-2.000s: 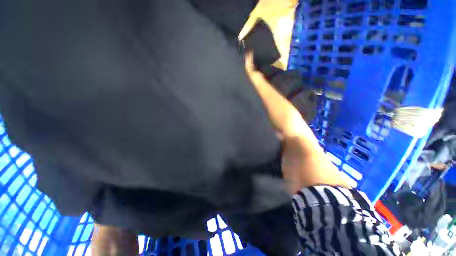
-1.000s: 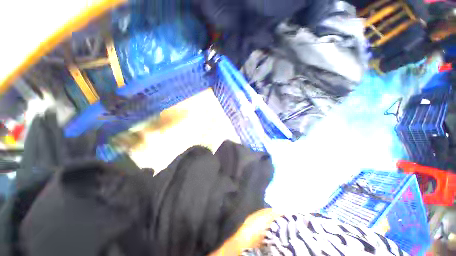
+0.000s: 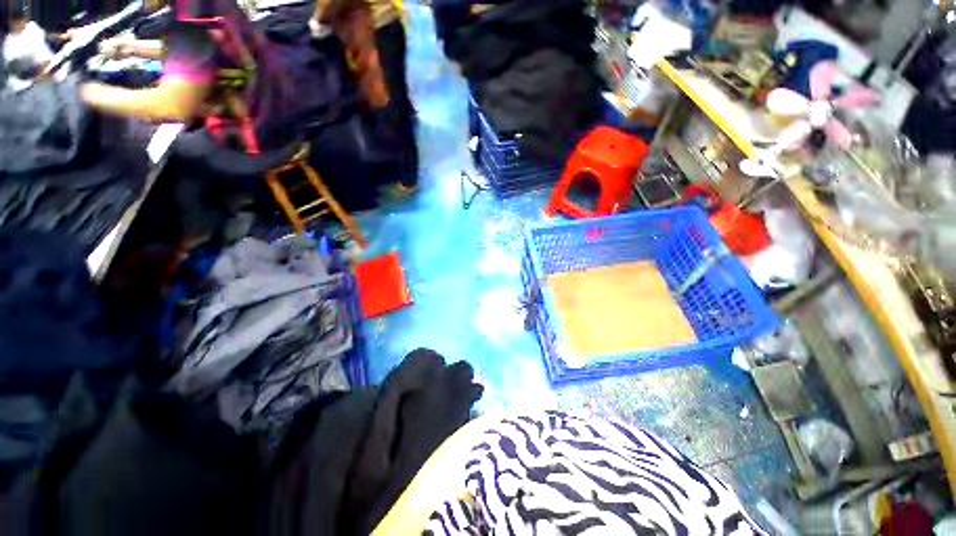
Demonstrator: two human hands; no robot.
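A large heap of dark garments [image 3: 367, 440] fills the lower left, close to me. My right arm, in a black and white striped sleeve [image 3: 587, 476], reaches in from the bottom edge and lies against the heap. A bare strip of forearm shows; my right hand is hidden behind the cloth. My left hand is not in view. A blue plastic crate [image 3: 739, 283] stands on the floor at right of centre, with a brown board [image 3: 618, 309] in its bottom.
A red stool [image 3: 603, 168] stands behind the crate. Grey cloth [image 3: 273, 314] fills another crate at left. A small red item [image 3: 383, 285] lies on the blue floor. A wood-edged table [image 3: 839, 246] runs along the right. People [image 3: 173, 94] are at the upper left.
The view has swung from inside a blue crate to the wider room. The dark heap has come away from that crate and is now at the lower left, with my right arm against it.
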